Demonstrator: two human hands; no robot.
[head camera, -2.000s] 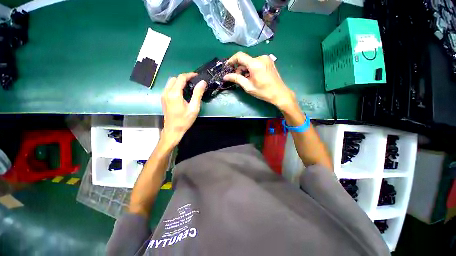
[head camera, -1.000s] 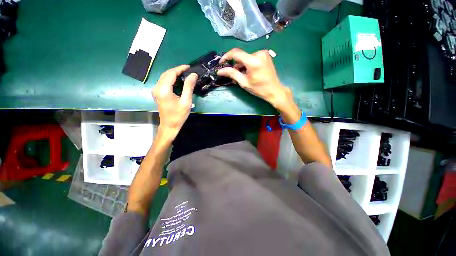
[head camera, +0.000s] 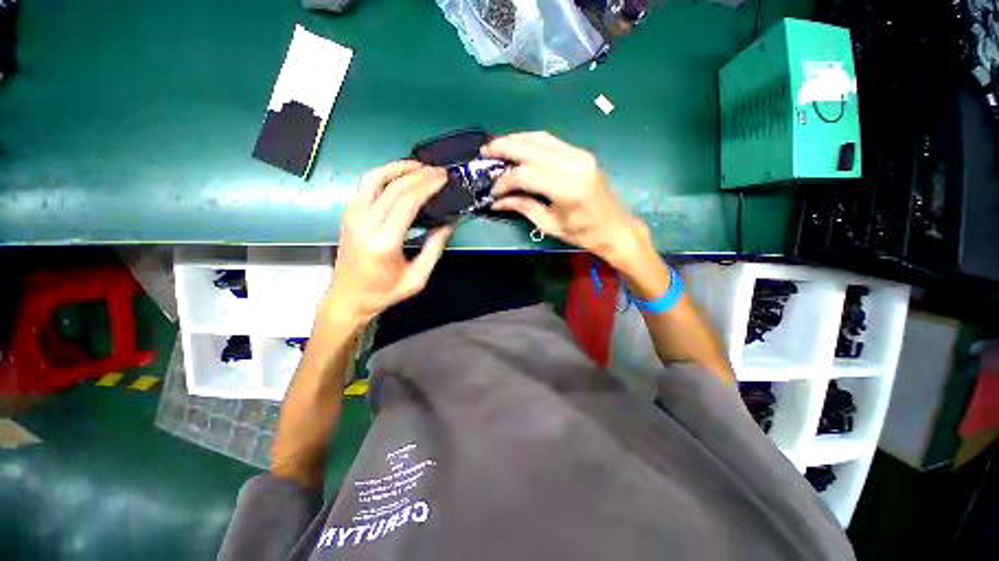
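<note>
A black housing is held at the bench's near edge between both hands. A dark inner module with white and silver spots shows in its open side. My left hand grips the left end, fingers over the top and thumb below. My right hand has its fingers and thumb on the right end of the housing and module. The fingertips hide part of both. A small blue-white ring shows just below my right hand.
A backing sheet with black pads lies at left. A clear bag of screws is at the back, with a small white chip nearby. A mint-green box stands at right. White divided bins sit below the bench on both sides.
My left hand's fingers have moved over the top of the housing, and the housing has turned a little. The grey cylinder at the back has mostly left the picture.
</note>
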